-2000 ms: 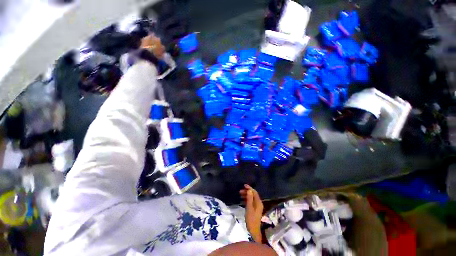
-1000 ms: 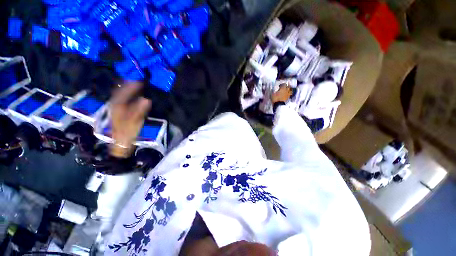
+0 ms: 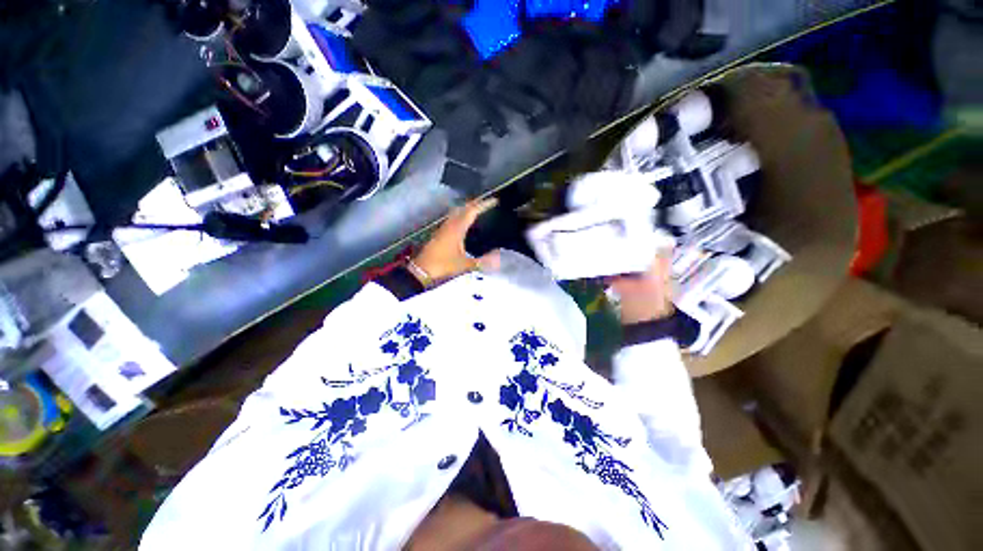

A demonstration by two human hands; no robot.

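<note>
My right hand (image 3: 645, 291) holds a white housing (image 3: 596, 239) with a rounded end, slightly blurred, beside the open carton. My left hand (image 3: 455, 245) is near the bench edge, empty, thumb and fingers apart. White parts with round ends (image 3: 701, 183) are piled in the carton on the right. Assembled units (image 3: 336, 161) with black rings, thin wires and blue flat pieces inside stand in a row at the upper left. The blue heap (image 3: 496, 24) is cut off by the top edge. Black pads (image 3: 539, 92) lie below it.
A white box with a dark window (image 3: 203, 156) and a black handheld tool (image 3: 253, 228) lie on the bench at left, with printed sheets (image 3: 102, 350) near the edge. Brown cartons (image 3: 911, 404) stand at the lower right. A red item (image 3: 869, 228) is behind the open carton.
My right hand has come up out of the carton with a white housing. My left hand has left the row of units and is at the bench edge. The view has turned.
</note>
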